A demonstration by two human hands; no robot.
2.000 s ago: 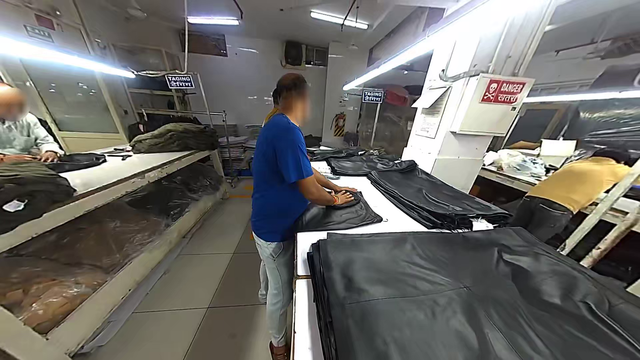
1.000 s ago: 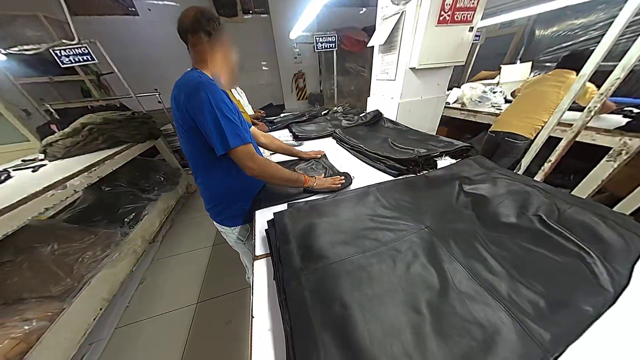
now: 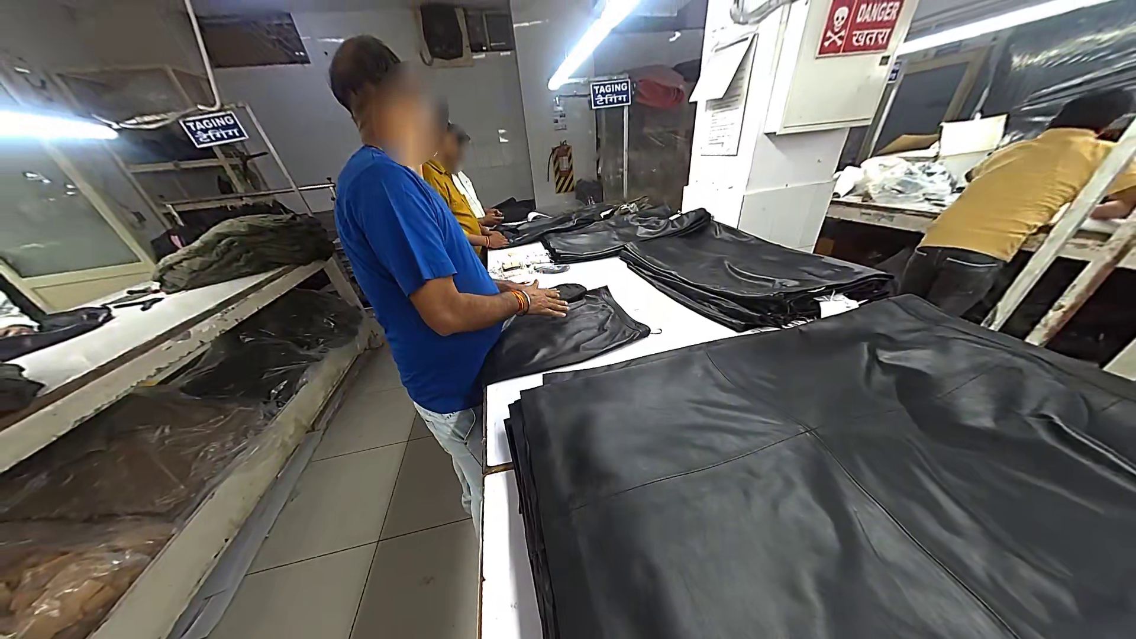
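Observation:
Neither my left hand nor my right hand shows in the head view. A stack of black leather pieces (image 3: 763, 461) with stitched seams lies nearest, at the lower right on the white table (image 3: 501, 532). Beyond it, a co-worker in a blue T-shirt stands at the table's left edge, with a hand over a smaller black leather piece (image 3: 581, 333). Another pile of black leather (image 3: 745, 271) lies further along the table, near the white pillar.
To the left, across a tiled aisle (image 3: 355, 515), a table holds a dark green fabric bundle (image 3: 244, 253), with plastic-covered goods (image 3: 133, 461) underneath. An electrical box (image 3: 834, 71) hangs on the pillar. Several co-workers stand further off, one bending over a table at right.
The view has shifted about. The co-worker in blue had hands flat on the small leather piece one second ago; now the visible hand is nearer the body and raised a little.

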